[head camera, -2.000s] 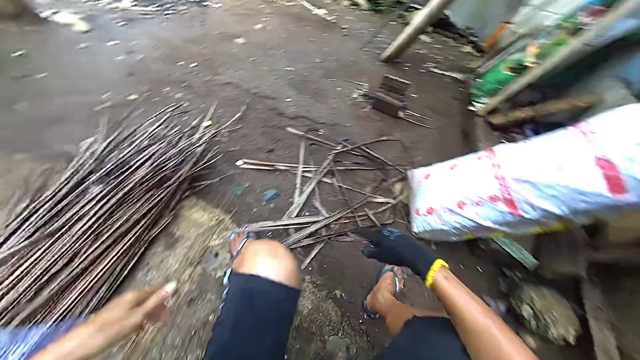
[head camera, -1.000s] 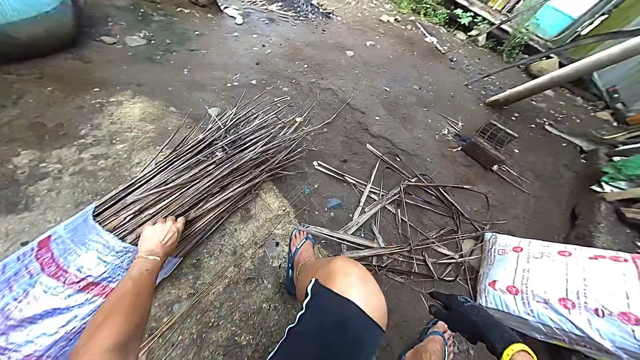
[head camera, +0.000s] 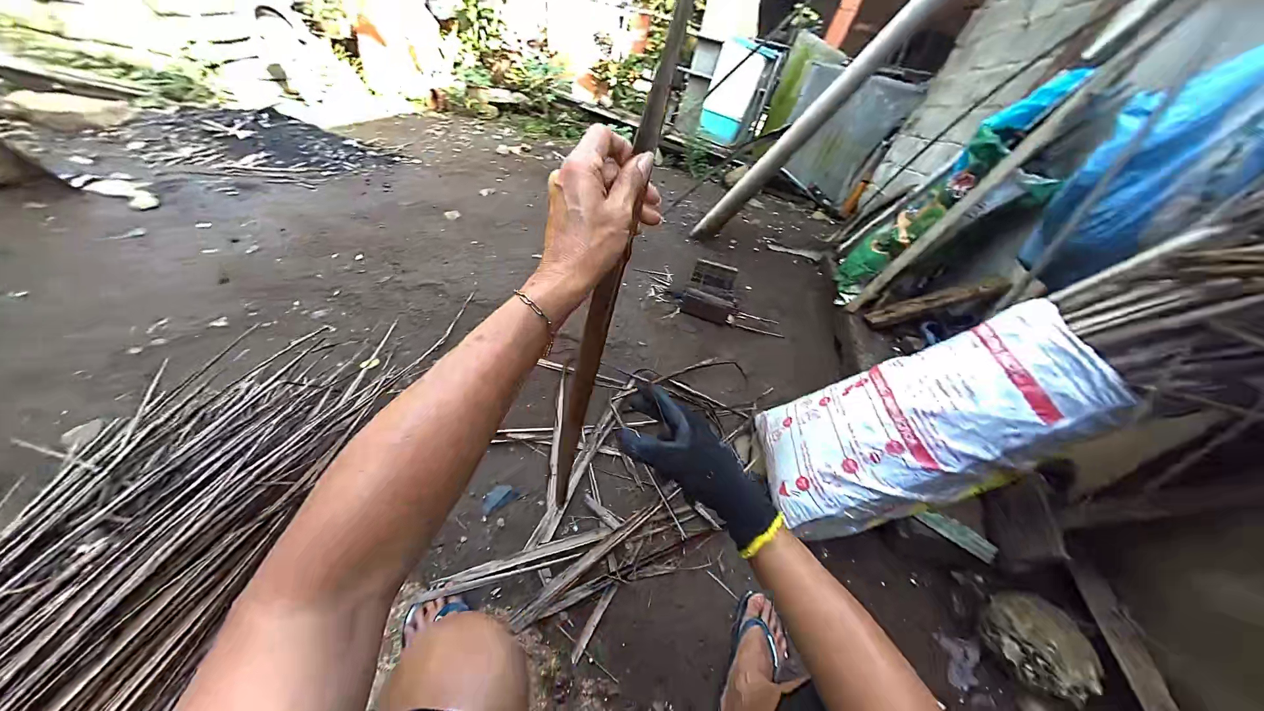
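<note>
My left hand (head camera: 597, 197), bare, with a bracelet at the wrist, is raised in front of me and gripping a long, flat brown dried stalk (head camera: 592, 346) that stands nearly upright. My right hand (head camera: 686, 449), in a dark glove with a yellow cuff, is lower and to the right, fingers apart, holding nothing visible. Beneath it, dried stalk pieces (head camera: 583, 553) lie crisscrossed on the ground between my feet. A large bundle of thin dry sticks (head camera: 197, 504) rests at the left. Right of my gloved hand lies a white woven sack (head camera: 938, 415) with red print.
A rusty metal piece (head camera: 713, 296) sits on the dirt beyond the stalks. A leaning pole (head camera: 820, 118), blue tarpaulin (head camera: 1136, 168) and more sticks (head camera: 1185, 296) line the right side. A rock (head camera: 1042, 642) is at lower right. A dark ash-like heap (head camera: 257, 143) lies far left.
My left hand was on the stick bundle at the left a second ago; it is now raised at the centre with a long stalk. The view has swung to the right and upward.
</note>
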